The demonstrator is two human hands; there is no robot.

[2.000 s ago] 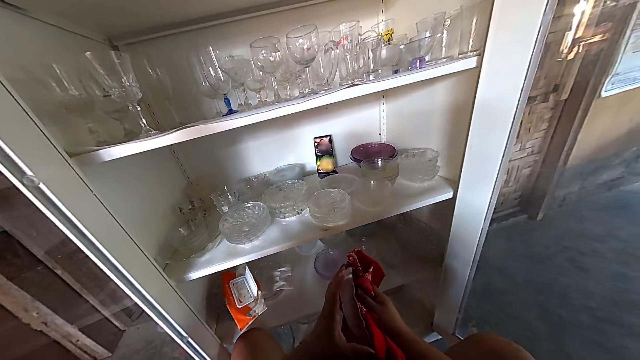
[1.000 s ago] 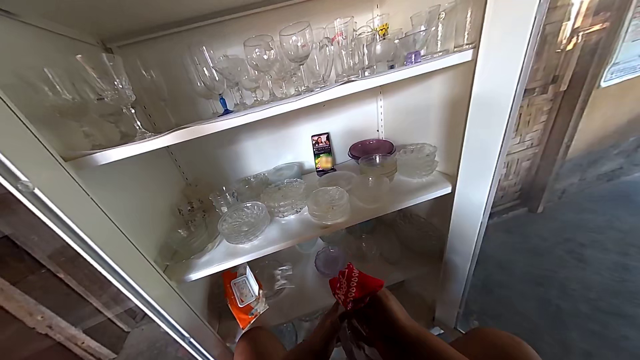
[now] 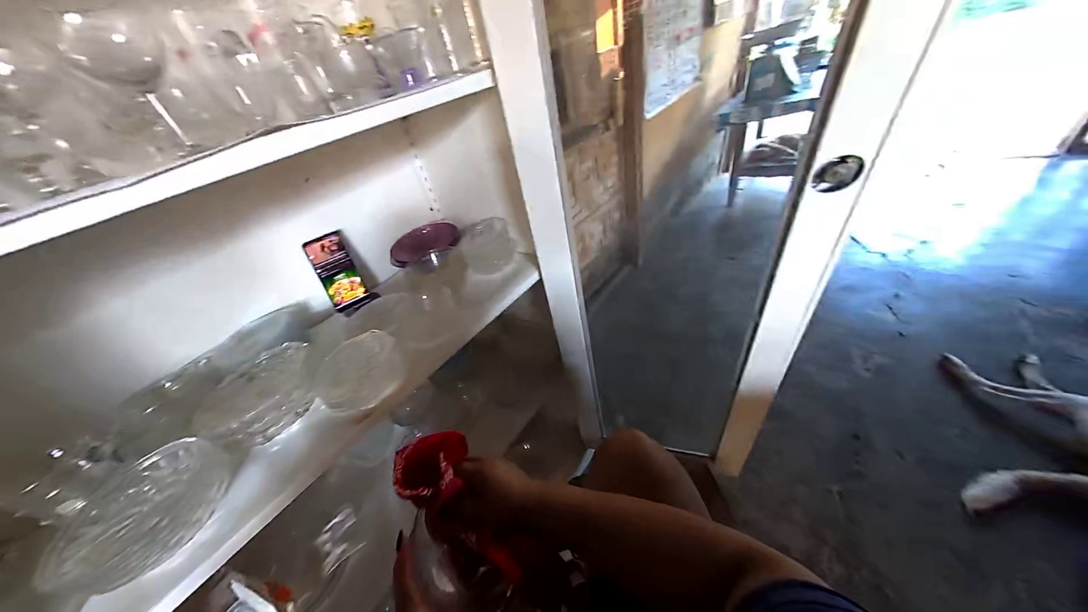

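My right hand (image 3: 489, 493) grips a red patterned cloth (image 3: 429, 463), bunched against a clear glass vessel (image 3: 438, 565). Partly out of frame at the bottom, my left hand (image 3: 408, 574) holds that vessel from its left side. The vessel's exact kind is hidden by the cloth and shadow. Both hands are low, in front of the cabinet's lower shelf. On the middle shelf above them stand clear cut-glass bowls (image 3: 361, 370), a purple glass dish (image 3: 425, 244) and a lit smartphone (image 3: 338, 272) leaning on the back wall.
Stemmed glasses (image 3: 110, 42) and tumblers crowd the upper shelf (image 3: 297, 136). The middle shelf's white edge runs just above my hands. A glass sliding door with a white frame (image 3: 786, 297) stands at the right. An animal's legs (image 3: 1011, 391) lie on the concrete floor at far right.
The view has swung right, bringing in the door frame and floor. Both hands still hold the red cloth and glass low down; the glass shows more plainly now.
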